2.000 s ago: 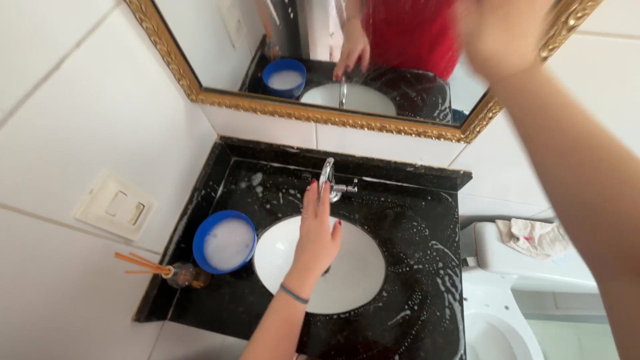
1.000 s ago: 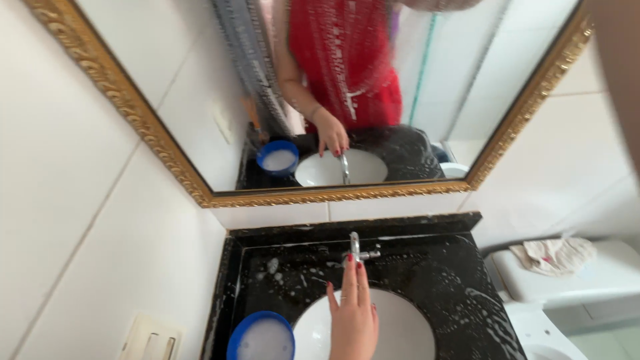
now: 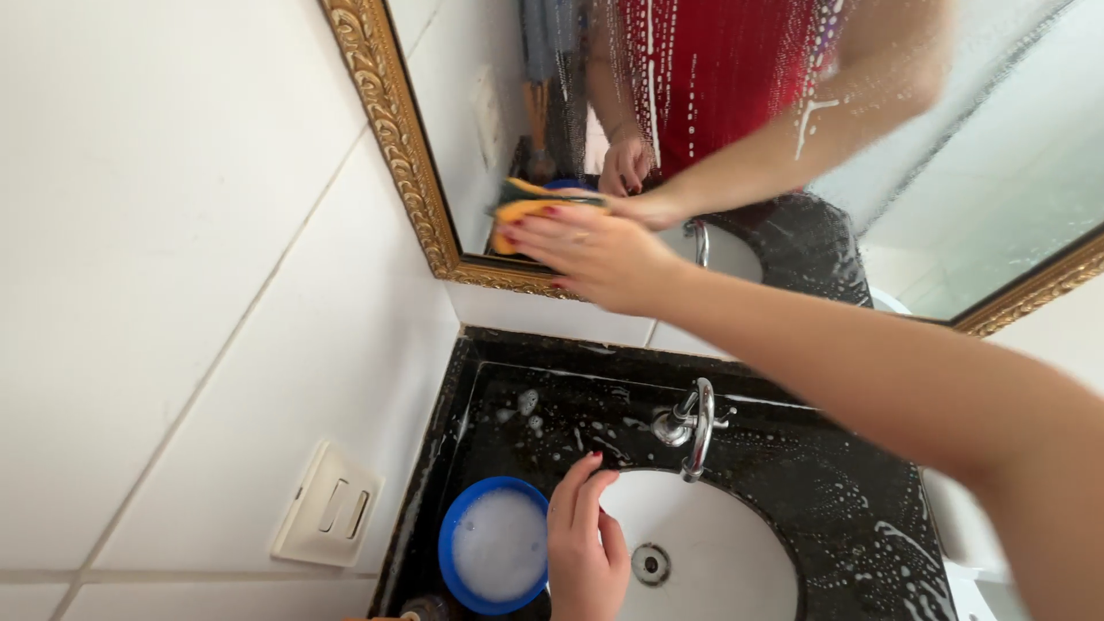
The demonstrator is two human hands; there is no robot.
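My right hand [image 3: 604, 254] presses a yellow sponge [image 3: 515, 226] with a dark green side against the lower left corner of the mirror [image 3: 742, 112], just inside its gilded frame. Lines of suds run down the glass. My left hand [image 3: 588, 539], empty with fingers slightly bent and apart, is over the left rim of the white sink basin [image 3: 716, 543]. Beside it on the left is a blue bowl [image 3: 447, 539] of foamy water. Behind the basin rises a chrome faucet [image 3: 705, 423].
Suds and drops lie on the black stone countertop [image 3: 849, 470]. A light switch plate [image 3: 328, 509] is on the tiled left wall. At the bottom left, part of a reed diffuser bottle [image 3: 424, 608] shows. A white toilet [image 3: 975, 569] stands at the right.
My right arm has come down from the upper right and across to the mirror's lower left corner. My left hand has left the faucet and moved left, near the blue bowl.
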